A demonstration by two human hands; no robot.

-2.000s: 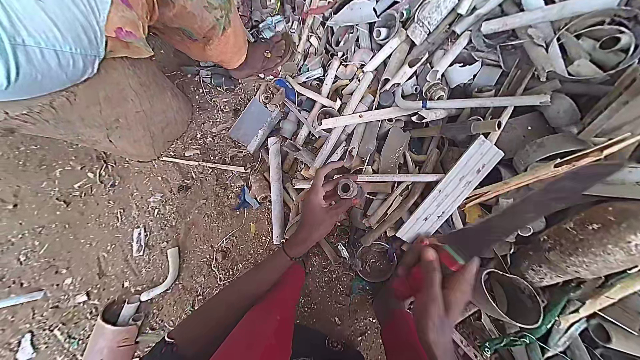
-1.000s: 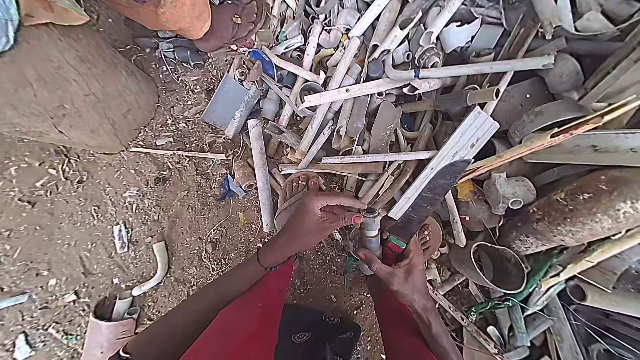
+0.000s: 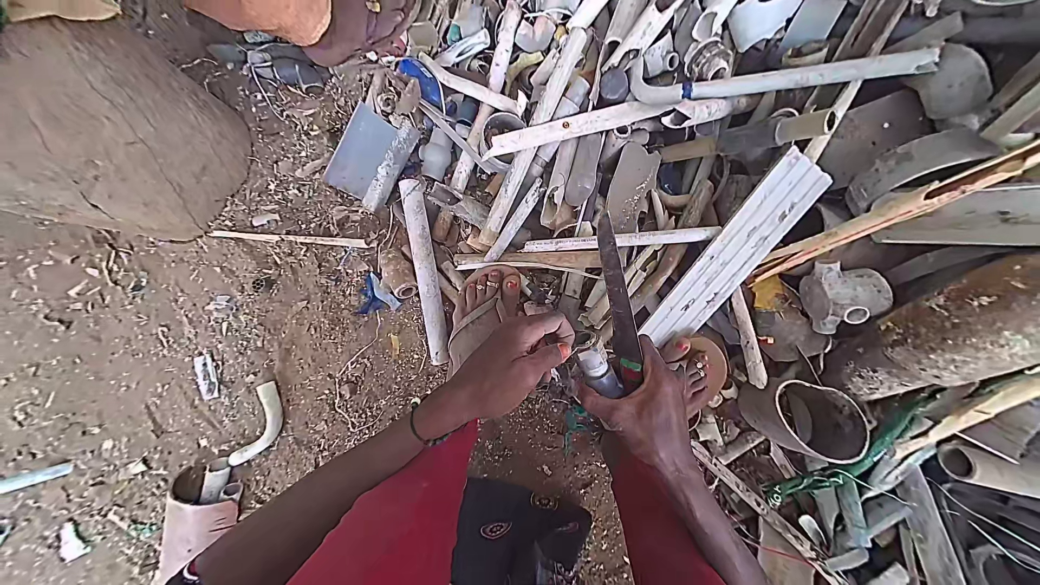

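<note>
My right hand (image 3: 650, 406) grips the handle of a machete (image 3: 619, 301), whose dark blade points up and away. The same hand also holds a short grey and white pipe piece (image 3: 599, 372) upright beside the handle. My left hand (image 3: 520, 357) is just left of the pipe's top, with its fingers curled together; whether something small is between them cannot be made out. Both hands are above the ground between my sandalled feet. Close beyond them lie a thin white pipe (image 3: 626, 240) and a ribbed white plastic strip (image 3: 735, 248).
A heap of scrap plastic pipes (image 3: 561, 130) spreads ahead and to the right. A large log (image 3: 114, 130) is at upper left, near part of another person. A wide pipe piece (image 3: 195, 524) holding smaller pipes stands at lower left. Large open pipe ends (image 3: 821, 422) lie at right.
The machete has swung from pointing right to pointing up and away. The pipe piece, in my left hand two seconds ago, is now in my right hand beside the handle. My left fingers have curled in.
</note>
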